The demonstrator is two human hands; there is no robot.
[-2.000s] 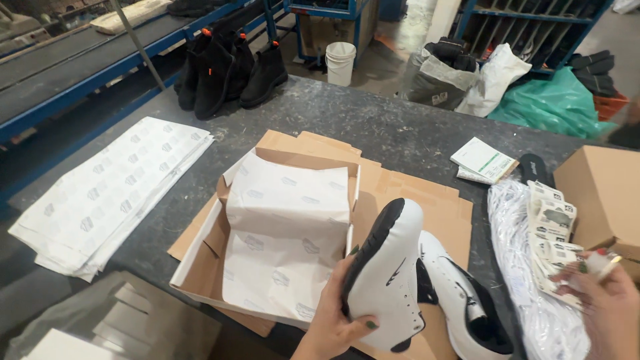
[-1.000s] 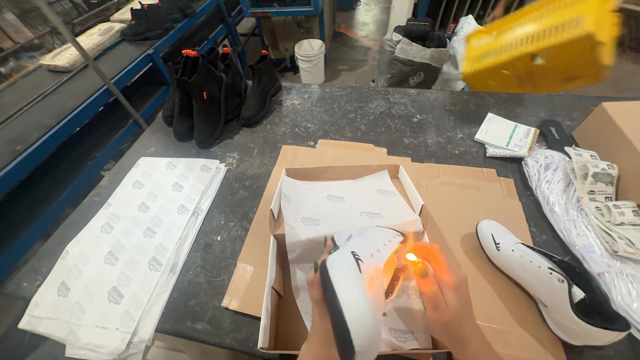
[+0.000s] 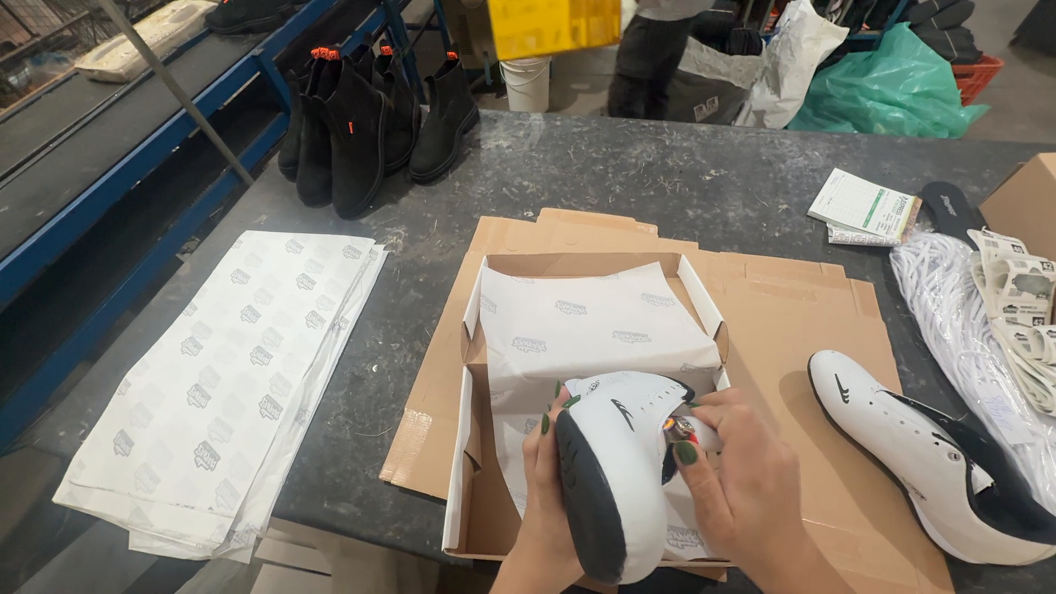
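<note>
My left hand grips a white shoe with a black sole, tilted above an open shoebox. At the shoe's opening, my right hand holds a lighter with a small orange glow at its top; much of it is covered by the fingers. Printed tissue paper lines the box. The box stands on flattened brown cardboard. A second white shoe lies on the cardboard to the right, its opening facing up.
A stack of printed tissue lies at left, with black ankle boots behind it. Bagged white laces, label strips, a pad and a black insole are at right. Beyond the table, a person stands near a yellow crate.
The held shoe has moved over the box, and the other shoe lies farther right on the cardboard than two seconds ago. The yellow crate has moved left since one second ago.
</note>
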